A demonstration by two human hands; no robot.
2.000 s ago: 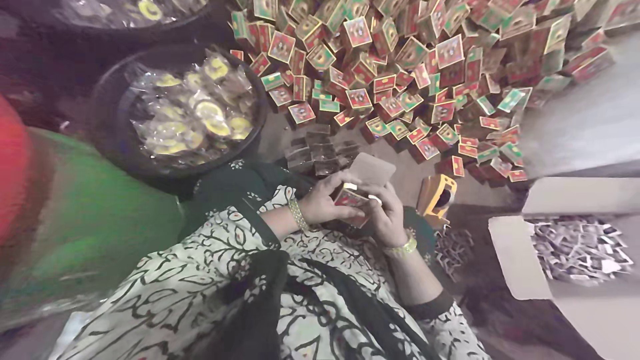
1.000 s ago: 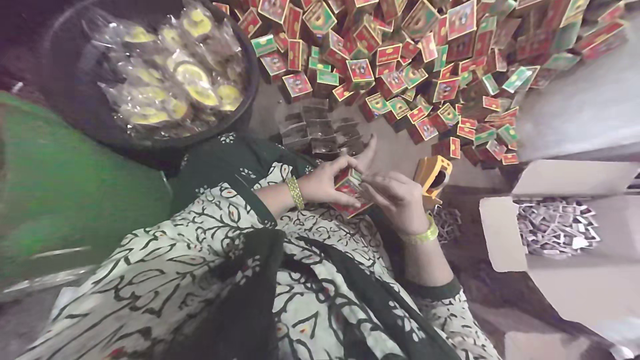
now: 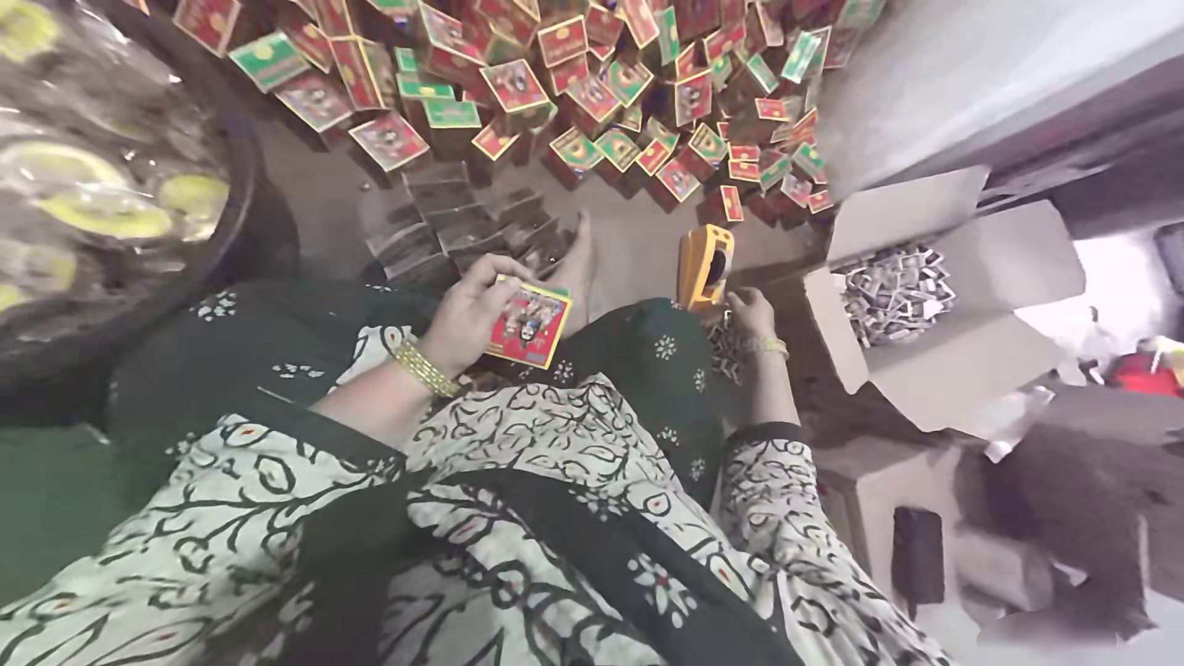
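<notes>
My left hand (image 3: 476,314) holds a small red printed box (image 3: 529,324) with a yellow border, its printed face up, above my lap. My right hand (image 3: 754,316) is away to the right, beside my knee, at the lower end of a yellow and black tool or dispenser (image 3: 706,266) whose exact kind I cannot tell. Small pale pieces (image 3: 723,350) lie just under and left of that hand; whether its fingers hold one is too small to tell. Dark clear-wrapped packets (image 3: 444,222) lie on the floor beyond my left hand.
Many red and green printed boxes (image 3: 513,85) are heaped on the floor ahead. A big dark tub (image 3: 242,176) with clear packets bearing yellow rounds stands at left. An open cardboard carton (image 3: 837,324) at right holds many small pale pieces (image 3: 895,291). Another carton (image 3: 888,472) stands nearer.
My right hand has left the box and moved right, to beside the yellow tool. My left hand keeps the box, whose printed face now shows. The view has moved closer.
</notes>
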